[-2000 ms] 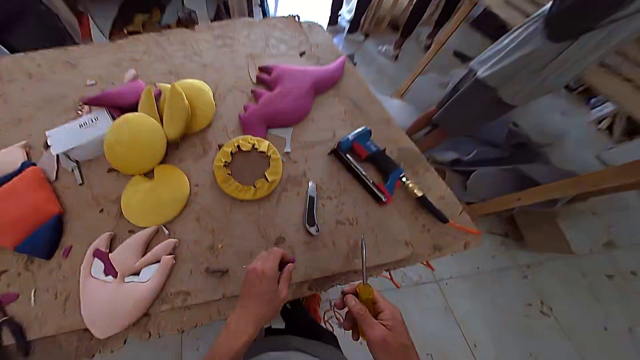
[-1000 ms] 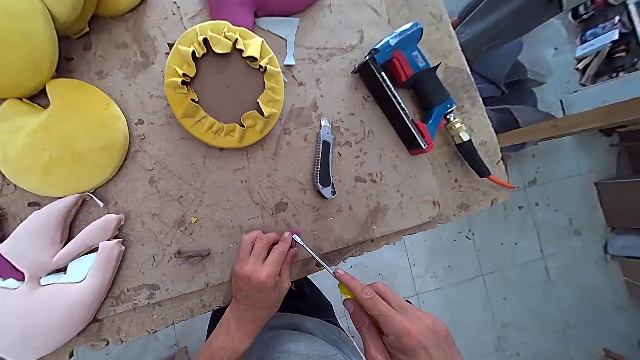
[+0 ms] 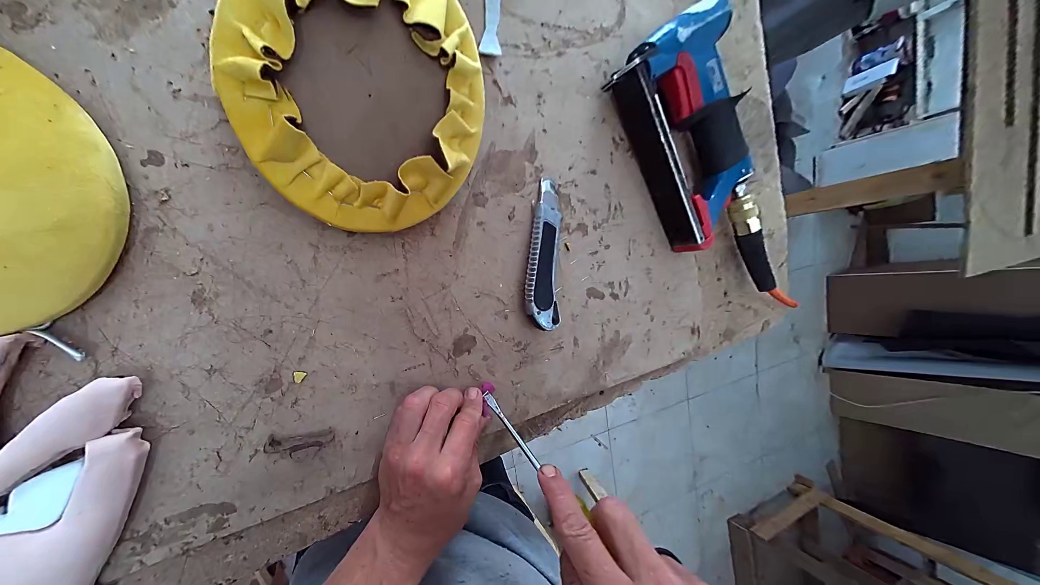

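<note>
Near the front edge of the worktable (image 3: 390, 325), my left hand (image 3: 435, 463) pinches a small magenta piece (image 3: 487, 390), mostly hidden by the fingers. My right hand (image 3: 597, 528) grips a screwdriver (image 3: 513, 431) by its yellow handle, its metal tip touching the magenta piece. Beyond the hands lies a utility knife (image 3: 544, 256) with a grey and black body. Farther off is a yellow ring-shaped padded piece (image 3: 341, 195), its material gathered in folds around the inner opening.
A blue and black pneumatic stapler (image 3: 707, 122) with an orange hose lies at the right edge. Yellow padded discs (image 3: 57, 195) and a pale pink padded piece (image 3: 89, 487) are at the left. A wooden frame (image 3: 869, 528) stands on the tiled floor.
The screwdriver, upright and apart from my left hand two seconds ago, now points at the magenta piece in my left fingers. The view has moved closer to the table's front edge.
</note>
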